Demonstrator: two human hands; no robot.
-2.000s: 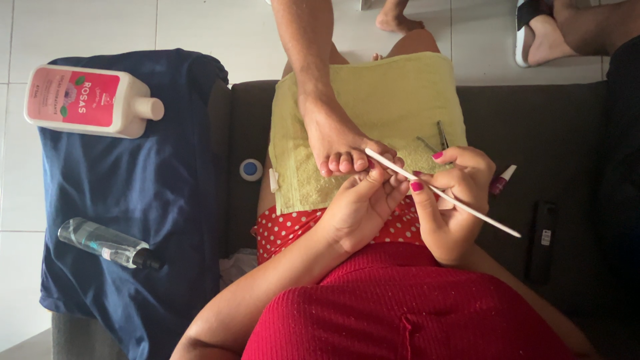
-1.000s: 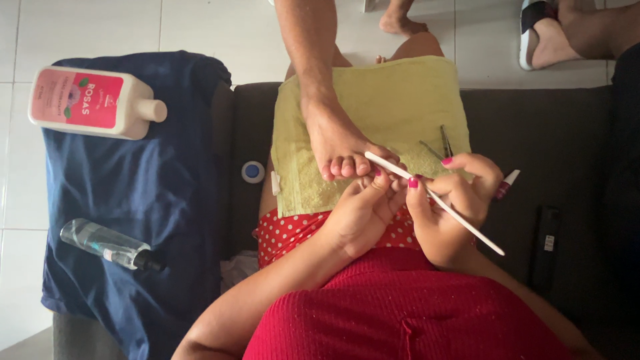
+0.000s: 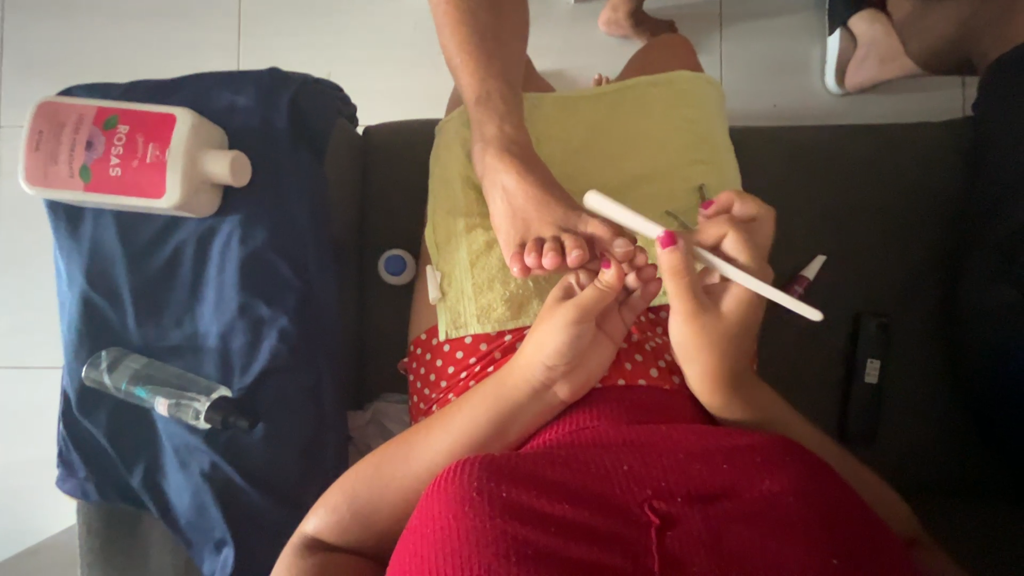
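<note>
Another person's bare foot [image 3: 532, 204] rests over a yellow-green towel [image 3: 632, 120] spread on my lap. My left hand [image 3: 580, 328] holds the foot's big toe [image 3: 622, 246] from below, the thumb against its side. In my right hand [image 3: 716, 296] is a white nail file [image 3: 752, 282], pinched between thumb and fingers and slanting down to the right. Its upper end is above the foot, near the big toe; I cannot tell whether it touches. Slim metal tools [image 3: 680, 219] lie on the towel, partly hidden behind my right fingers.
On a blue cloth [image 3: 264, 304] at left lie a white lotion bottle [image 3: 128, 156] and a clear bottle with a black top [image 3: 156, 388]. A round white-and-blue item [image 3: 396, 266] is left of the towel. A nail polish bottle [image 3: 804, 276] and a black object [image 3: 866, 376] lie at right.
My right hand has lifted the file slightly away from the toes, and its fingers have spread more. My left hand stays at the big toe.
</note>
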